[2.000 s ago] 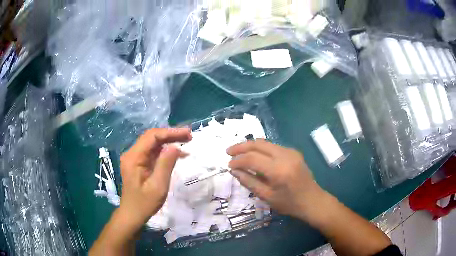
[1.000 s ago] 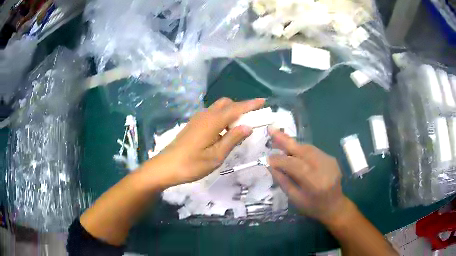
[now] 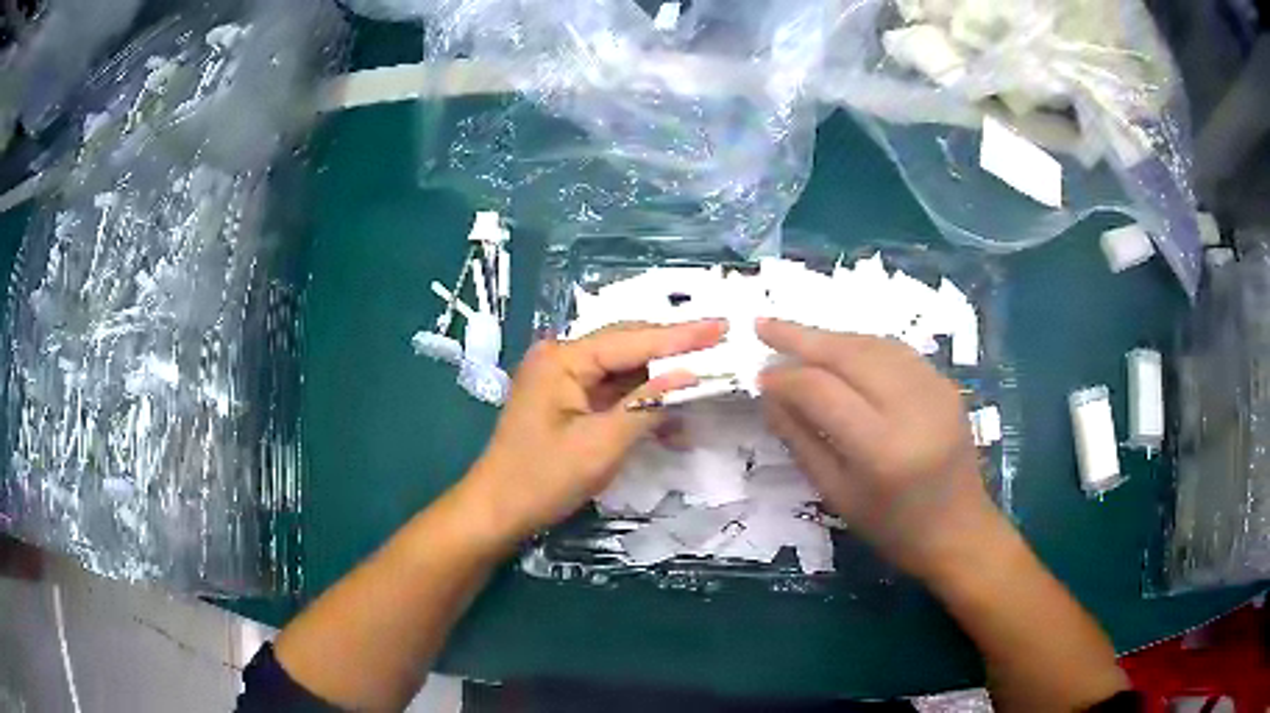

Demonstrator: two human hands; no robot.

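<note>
A white block [image 3: 696, 369] is held over the middle tray between my two hands. My left hand [image 3: 592, 404] grips its left end between thumb and fingers. My right hand [image 3: 871, 432] has its fingertips at the block's right end; what else those fingers hold is blurred and cannot be told. Below lies a heap of small white sheets [image 3: 738, 515] in the clear middle tray [image 3: 557, 560]. A cluster of loose stemmed parts [image 3: 481, 314] lies on the green bench left of the tray.
The left tray [image 3: 126, 348] holds many stemmed parts. Two white oblong units [image 3: 1096, 443] stand right of the middle tray. The clear right tray [image 3: 1226, 446] is at the right edge. Crumpled clear bags [image 3: 627, 126] lie at the back, with off-white pieces [image 3: 1031, 56] inside the rear right one.
The view has shifted, so the bench sits further right and more of the left tray shows. My hands have come together at the white block. The stemmed part seen in my right hand is no longer distinct.
</note>
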